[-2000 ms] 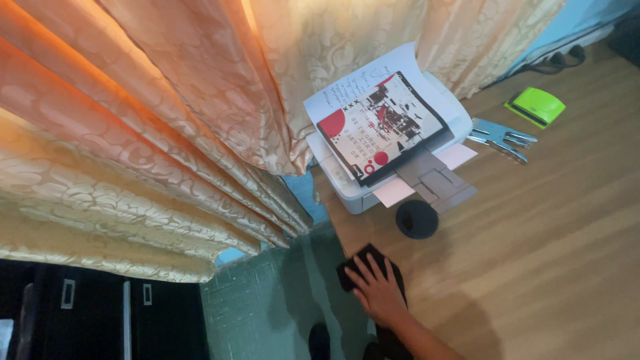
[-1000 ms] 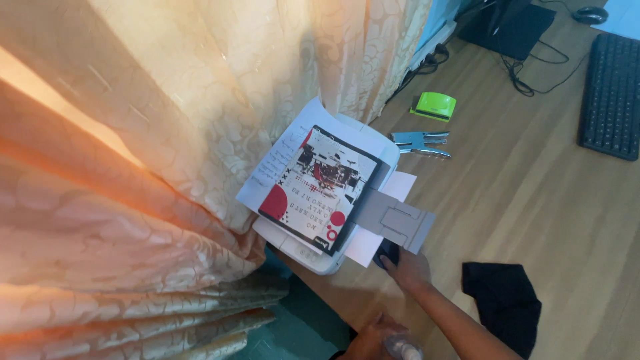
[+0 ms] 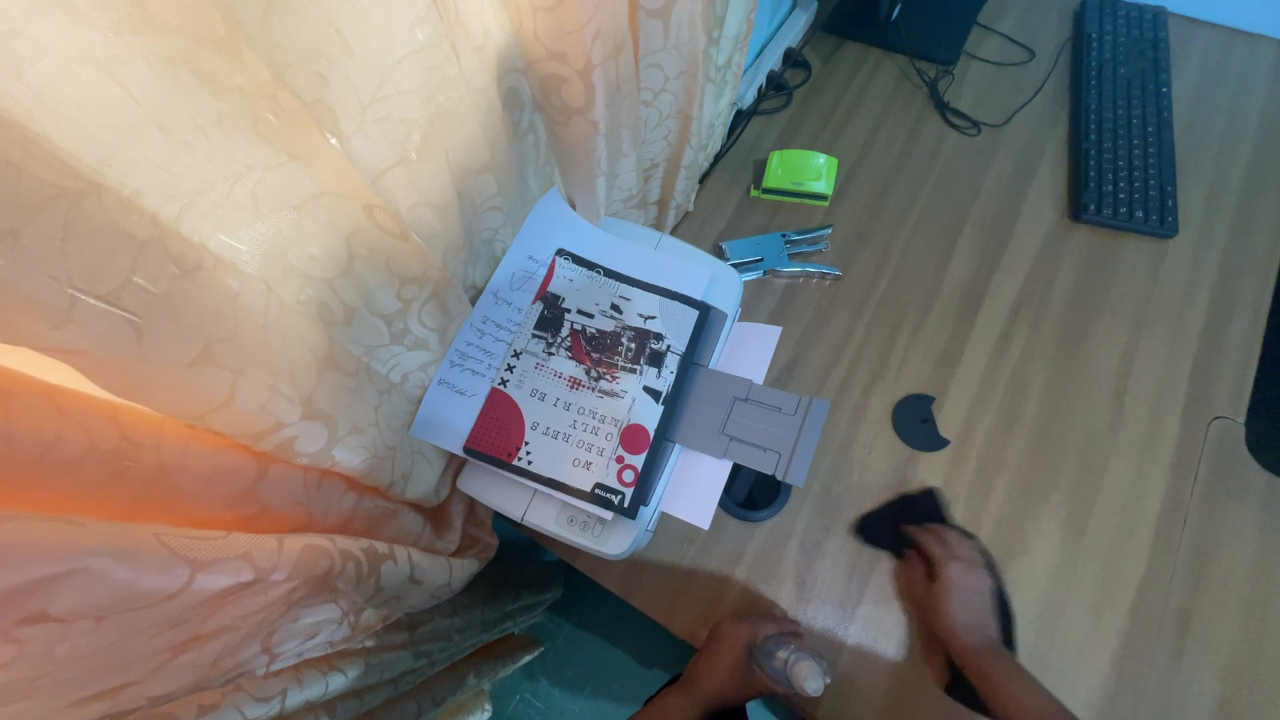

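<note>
My right hand, somewhat blurred, grips a black cloth on the wooden desk. At the desk's near edge my left hand is closed around a clear bottle with a pale top. A dark crescent-shaped cover piece lies on the wood above the cloth. Left of it, a round dark cable grommet shows partly under the printer's grey tray.
A white printer bears papers and a notebook by the patterned curtain. Beyond lie a metal plier stapler, a green hole punch, a black keyboard and cables.
My right hand has moved from beside the printer tray to the black cloth and taken hold of it. The crescent piece now lies apart on the desk. The view has shifted right.
</note>
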